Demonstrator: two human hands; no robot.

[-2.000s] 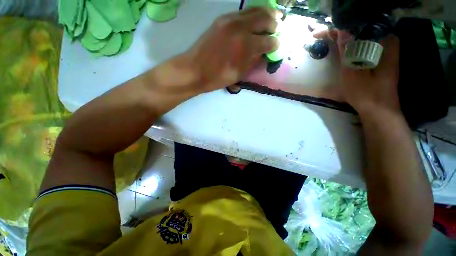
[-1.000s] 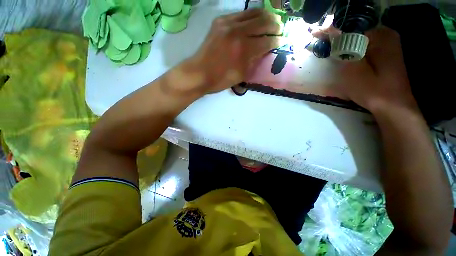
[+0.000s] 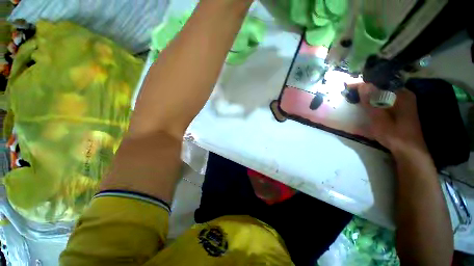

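Observation:
The sewing machine bed (image 3: 332,117) is pink with a dark worn edge, under a bright lamp. My left forearm reaches up across the pile of cut green pieces (image 3: 248,39) at the top; my left hand is beyond the picture's upper edge. My right hand (image 3: 387,117) lies at the right of the bed, beside the needle area and behind the pale ridged knob (image 3: 383,98); its fingertips are partly hidden, and I cannot tell if it holds anything. Bunched green pieces (image 3: 318,18) hang at the top, beside the machine head (image 3: 416,28).
A yellow translucent sack (image 3: 67,124) stands at left, with a whitish-grey sack (image 3: 112,23) behind it. A black block (image 3: 442,124) is right of my right hand. A metal tool (image 3: 456,200) lies at table right. A clear bag of green pieces (image 3: 371,241) is below the table (image 3: 249,132).
My left hand has left the needle area and moved up out of the picture over the pile. The green piece it had there is gone from view. My right hand remains beside the needle area. The view has shifted.

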